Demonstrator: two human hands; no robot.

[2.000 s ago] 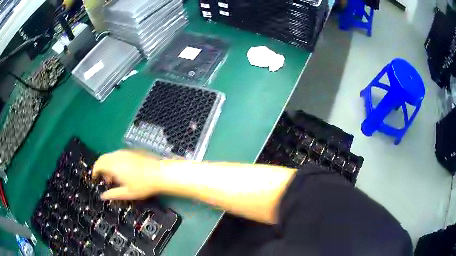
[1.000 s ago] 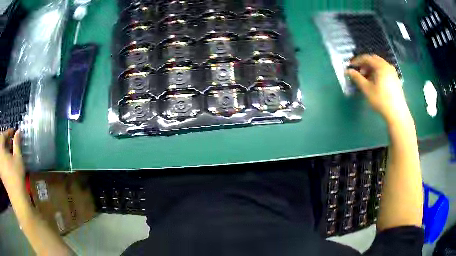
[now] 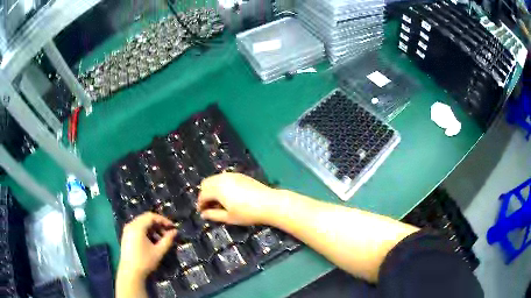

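Observation:
The black blister tray [image 3: 137, 174] lies in front of me with squarish metallic modules [image 3: 231, 256] in its pockets. My left hand [image 3: 145, 244] is over the tray's near left part, thumb and forefinger tips close together near a pocket; whether it holds a small part cannot be made out. My right hand [image 3: 230, 199] is over the middle of the tray, fingers bent down, fingertips and anything in them hidden. The clear parts tray [image 3: 343, 139] with rows of small black round parts lies to the right of the black tray.
Clear trays [image 3: 279, 49] and a taller clear stack [image 3: 349, 29] stand at the back. Stacked black trays [image 3: 448, 64] are at back right, a white wipe [image 3: 445, 119] nearby. A metallic row [image 3: 148, 52], small bottle [image 3: 76, 195] and plastic film [image 3: 53, 241] are left. A blue stool [image 3: 512, 221] is right.
Both hands have moved inward from the clear trays at either side to over the black tray. The head view has turned and now shows the back of the bench.

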